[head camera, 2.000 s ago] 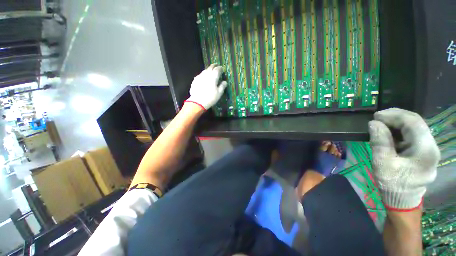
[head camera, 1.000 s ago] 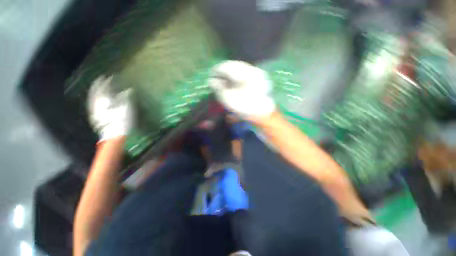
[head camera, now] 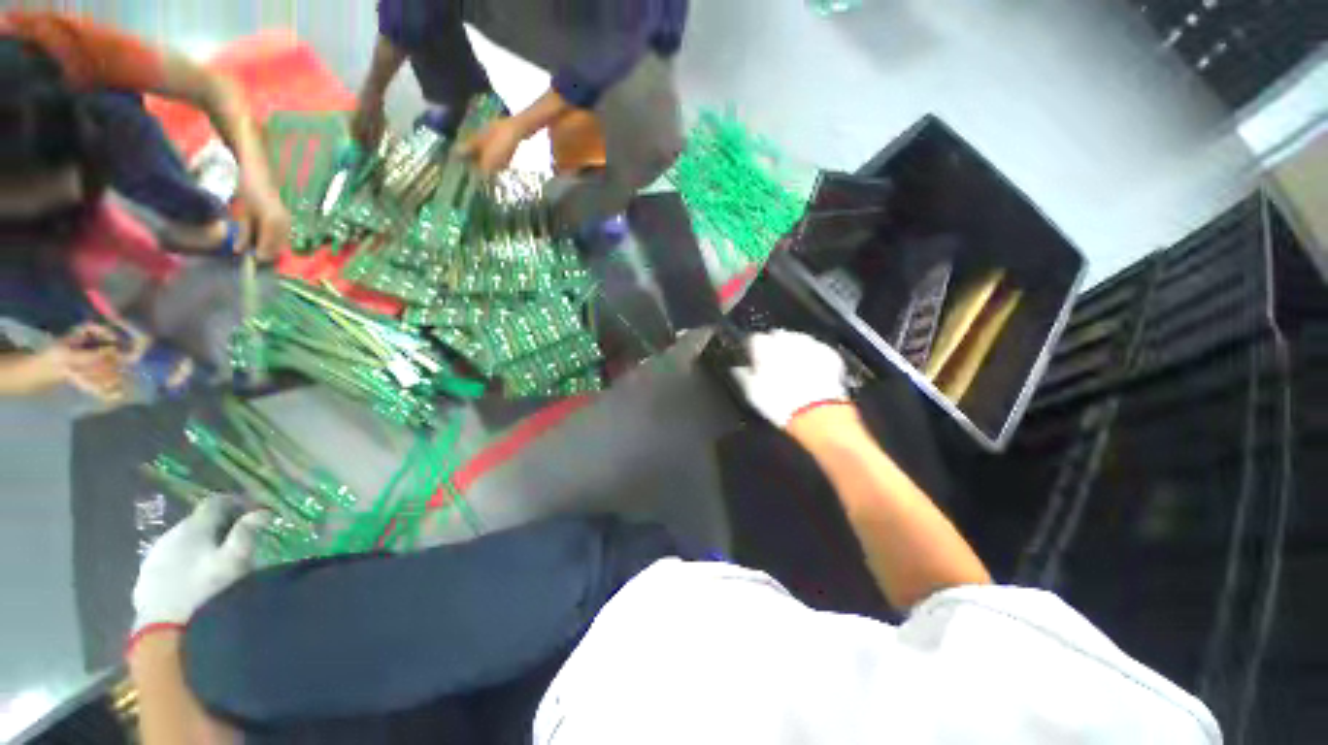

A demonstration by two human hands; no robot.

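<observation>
My left hand, in a white glove with a red cuff edge, is at the lower left. Its fingers are apart beside loose green strip boards on a dark sheet. No board shows in it. My right hand, gloved the same way, is right of centre. Its fingertips are at dark sheets or edges by the corner of a grey-black sheet; whether they grip anything cannot be told. Thin green waste rails lie between my hands.
Two people with bare hands work across from me around a large pile of green boards. More green rails lie on the floor behind. A black bin with brownish-yellow items stands at right, beside stacked black bins.
The view has swung from the bin with rows of boards to the floor piles and other people. My hands are now far apart, left at the loose boards, right near the black bin.
</observation>
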